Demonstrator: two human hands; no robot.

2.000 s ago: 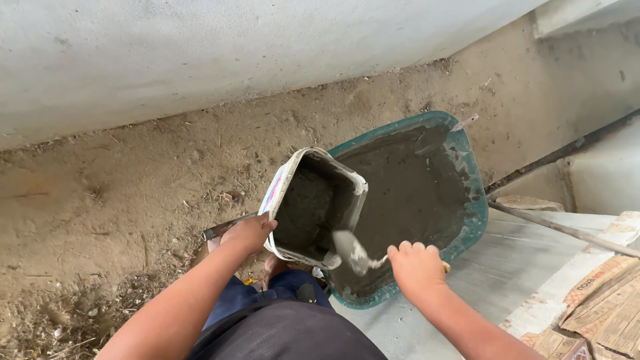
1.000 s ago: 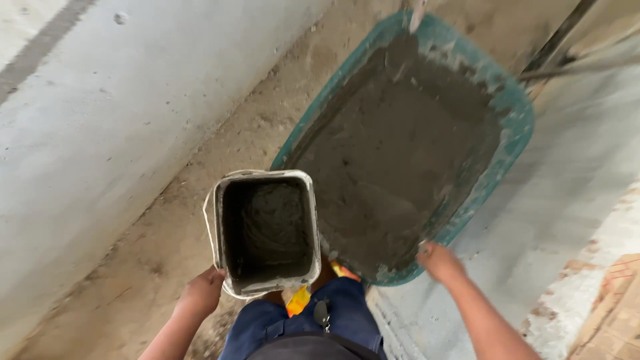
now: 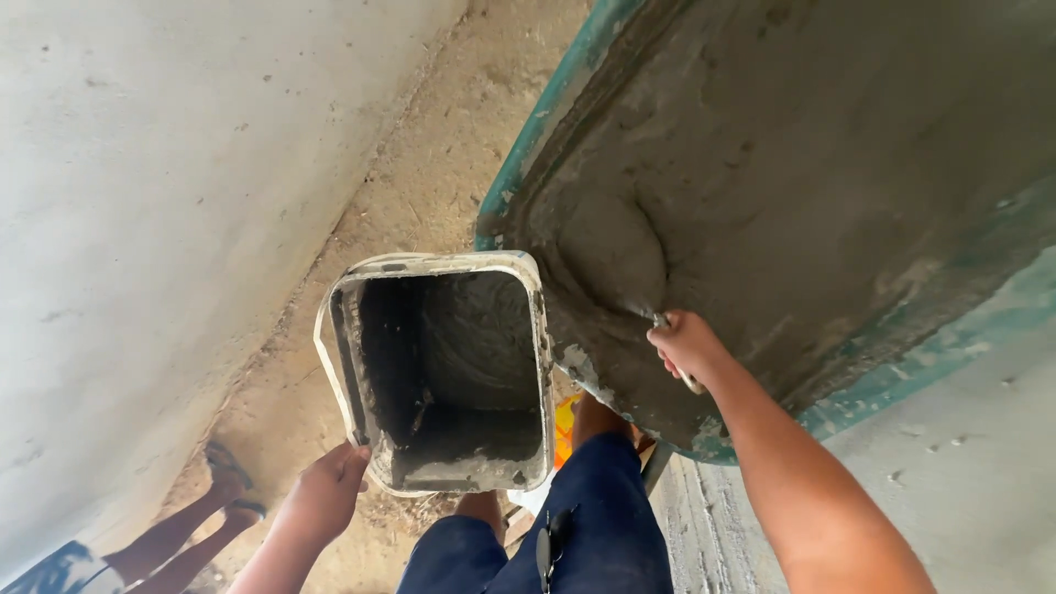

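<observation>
My left hand (image 3: 330,487) pinches the near left corner of a square plastic bucket (image 3: 540,371), at its rim or handle. Wet grey mortar coats the inside of the bucket. In my right hand (image 3: 689,346) is the handle of a trowel (image 3: 619,256), its blade lying in the wet mortar (image 3: 767,190) and coated with it. That mortar fills a large green plastic tub (image 3: 528,140). The bucket's right side is against or very near the tub's near left end; I cannot tell whether they touch.
A pale plastered wall (image 3: 165,181) runs along the left, with a strip of dirt floor (image 3: 437,157) beside it. Another person's legs (image 3: 177,528) stand at the lower left. Grey concrete (image 3: 940,445) lies right of the tub. A yellow and orange item (image 3: 564,429) is by my leg.
The trowel blade, over the bucket two seconds ago, is now in the tub's mortar. The view has turned and come closer. Another person's legs now show at the lower left.
</observation>
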